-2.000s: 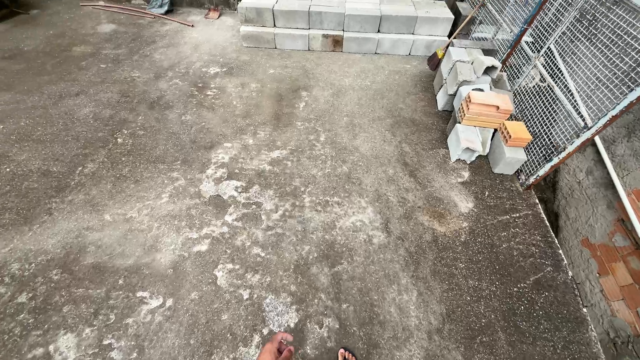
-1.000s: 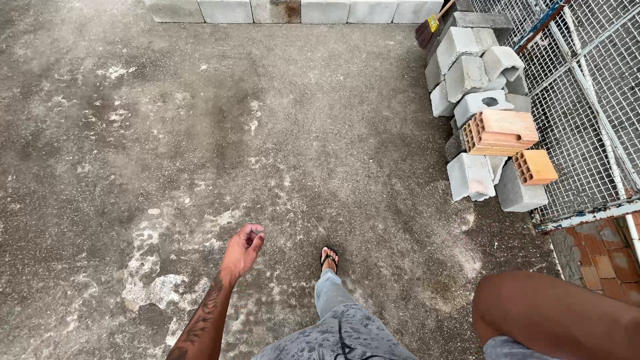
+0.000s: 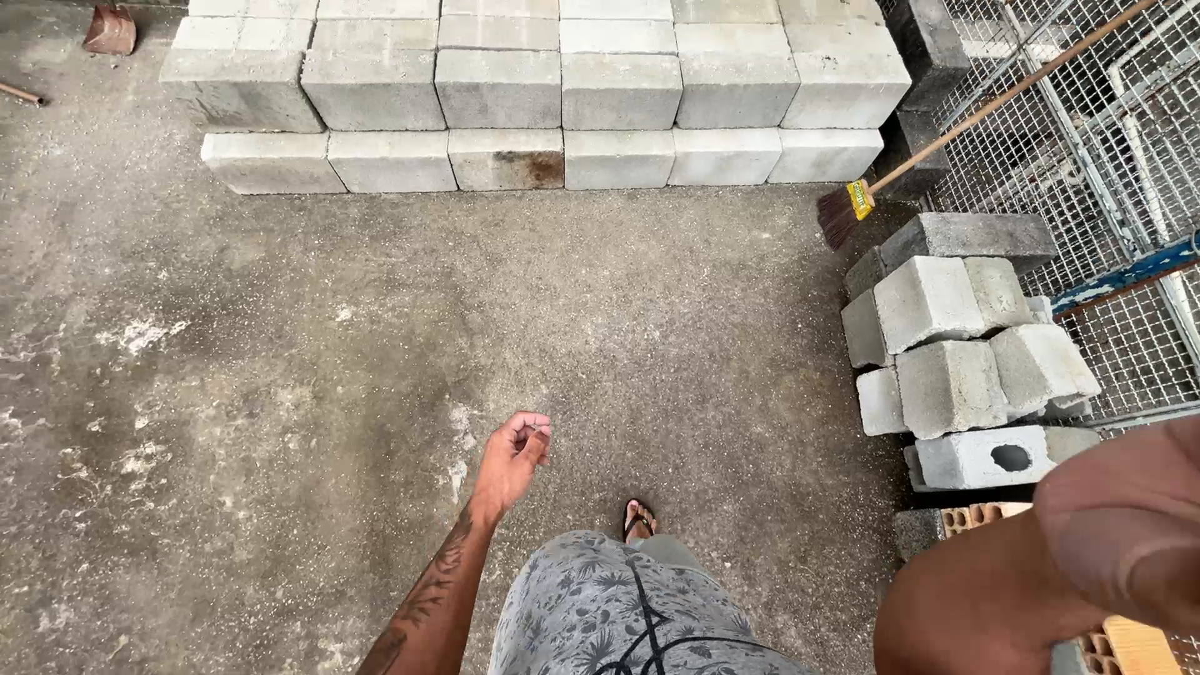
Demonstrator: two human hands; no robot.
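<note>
My left hand (image 3: pixel 516 457) hangs over the concrete floor with its fingers loosely curled; nothing shows in it. At the right edge, my right hand (image 3: pixel 1120 525) is raised close to the camera, blurred and cut off by the frame, so its fingers cannot be made out. Behind it and partly hidden are hollow clay bricks (image 3: pixel 984 516) and a pile of concrete blocks (image 3: pixel 947 384). A broom (image 3: pixel 844 214) with dark bristles and a wooden handle leans on the wire mesh fence (image 3: pixel 1022 159).
Ahead stands a wide stack of concrete blocks (image 3: pixel 497 89) in rows. A rusty dustpan-like piece (image 3: pixel 111 30) and a pipe end (image 3: pixel 21 94) lie at the upper left. My foot in a black flip-flop (image 3: pixel 639 518) is on the floor.
The block stack and the broom are nearer than in the earlier frames. My right arm, bent at the right edge one second ago, now shows its hand raised near the camera.
</note>
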